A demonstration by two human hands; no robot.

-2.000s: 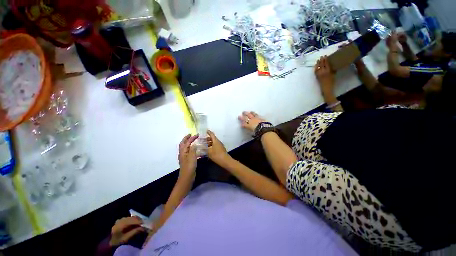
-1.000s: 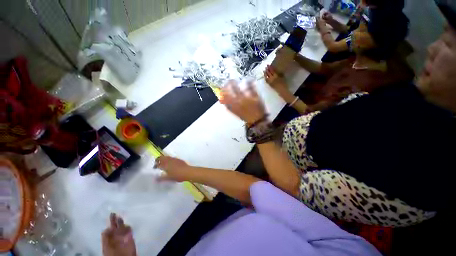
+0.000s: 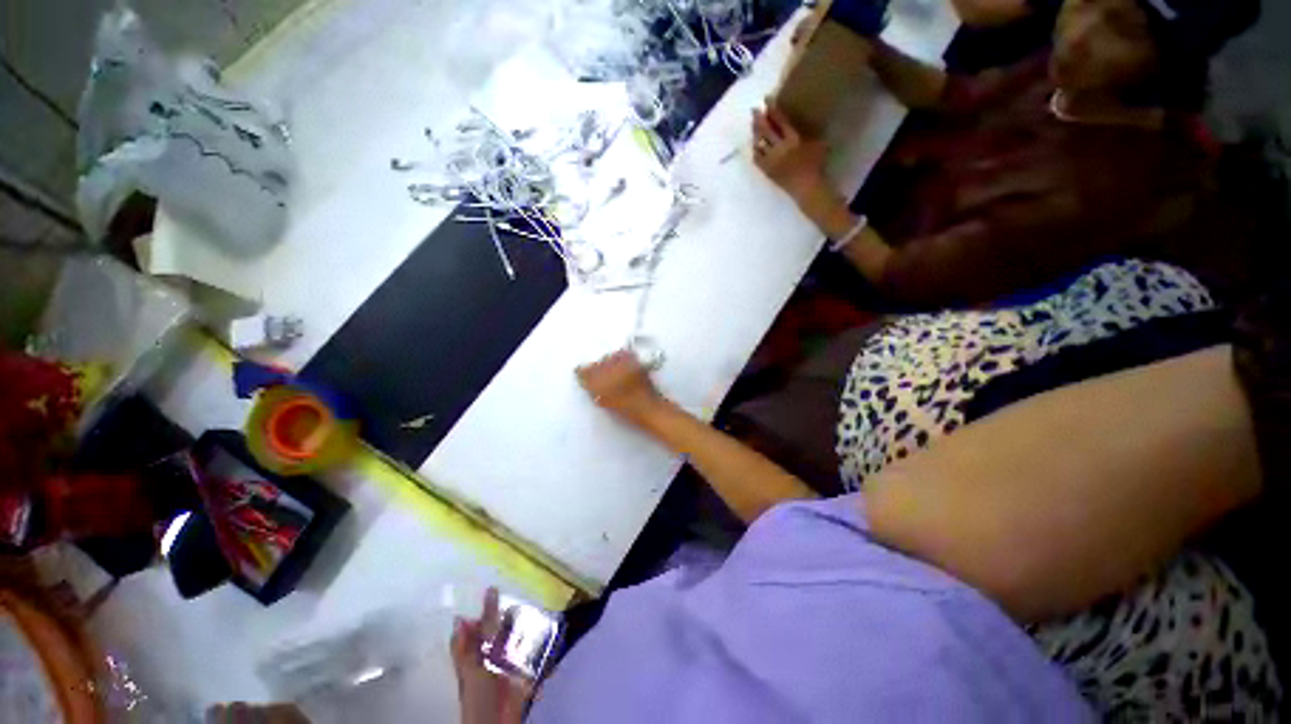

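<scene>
My left hand (image 3: 482,662) is at the bottom centre, partly cut off, and holds a shiny clear packet (image 3: 523,639). My right hand (image 3: 616,379) is stretched out low over the white table (image 3: 510,467), fingers bent down. A loop of white cable (image 3: 647,351) lies against its far side; whether the fingers grip anything is hidden. A loose pile of white cables (image 3: 496,177) and white packs lies beyond it. Clear bags (image 3: 361,651) lie left of my left hand.
A tape roll (image 3: 297,427) lies by a yellow strip (image 3: 474,535). A black box (image 3: 262,516) with red items stands left, near an orange basket (image 3: 50,644). A person at right holds a brown carton (image 3: 828,85). A neighbour's bare arm (image 3: 1062,488) crosses close on the right.
The view has shifted. My right hand has moved from beside the yellow strip toward the cable pile. My left hand, seen empty a second ago, now holds a clear packet. The neighbour's raised hand is gone.
</scene>
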